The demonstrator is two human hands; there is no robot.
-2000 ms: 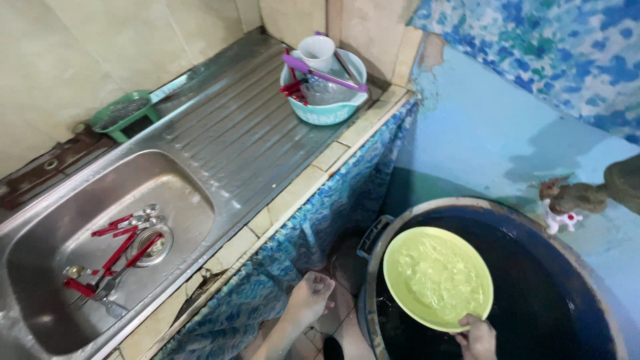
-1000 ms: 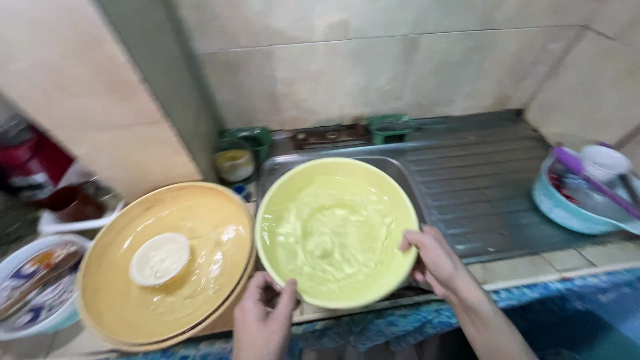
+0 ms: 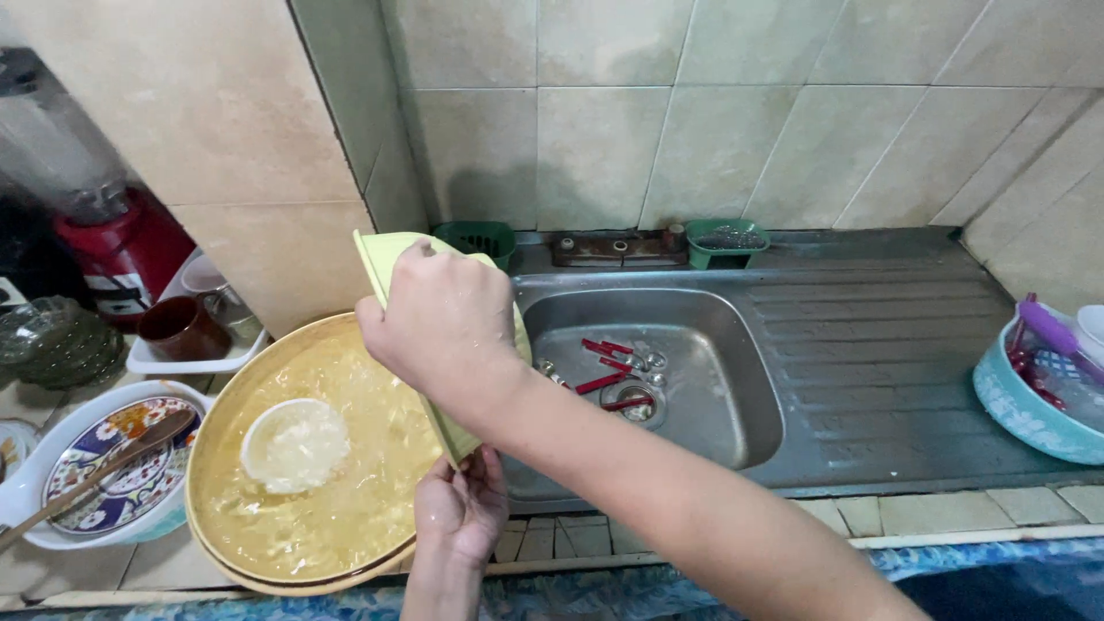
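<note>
My right hand grips the upper rim of a light green plastic basin, and my left hand holds its lower rim. The basin is tipped on its side above the right edge of a large yellow basin of rippling water; its inside is hidden. A small white bowl sits in that water. Right of my hands, red-handled cutlery lies around the drain of the steel sink.
Left stand a white bowl with a patterned plate and wooden spoon, a tray with a brown mug, and a red blender. A turquoise basin is on the drainboard's right; green soap holders line the wall.
The green basin, level and holding water one second ago, is now tipped toward the yellow basin. My right hand has moved to the top of its rim. Two seconds ago it was over a dark tub.
</note>
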